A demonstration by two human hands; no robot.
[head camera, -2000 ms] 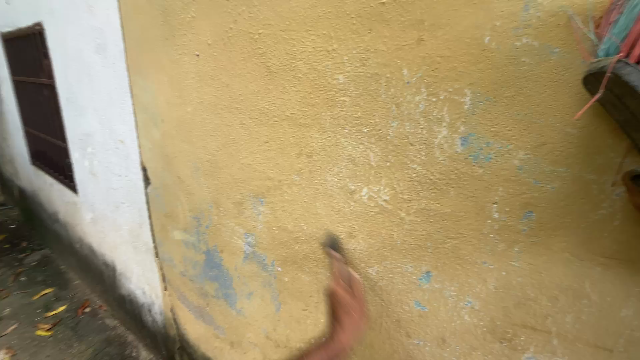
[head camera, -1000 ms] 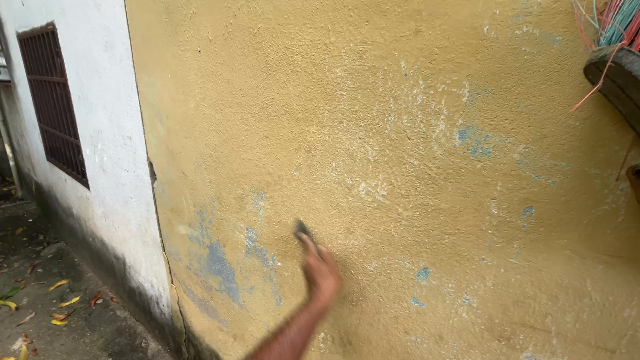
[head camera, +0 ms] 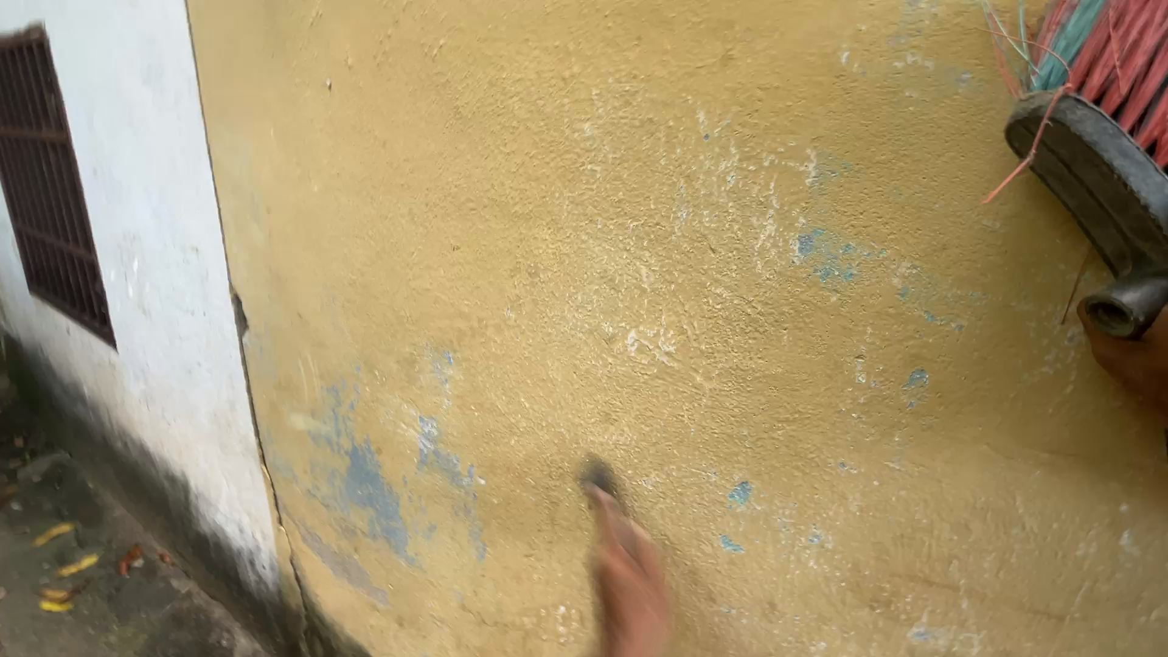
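Observation:
My left hand, blurred, reaches up from the bottom centre with a small dark object at its fingertips, at or close to the yellow plastered wall. What the object is cannot be told. At the right edge my right hand, partly cut off, is closed around the socket of a black plastic broom head. The broom's red and green bristles point upward. Blue and white paint patches show on the yellow wall, with a larger grey-blue patch left of my left hand.
A white wall with a dark barred window adjoins the yellow wall at the left, along a cracked vertical seam. Below it lies dark ground with yellow and brown fallen leaves.
Since one second ago my left hand has shifted right and lower along the wall, with the dark object still at its fingertips. More of the broom head and my right hand now show.

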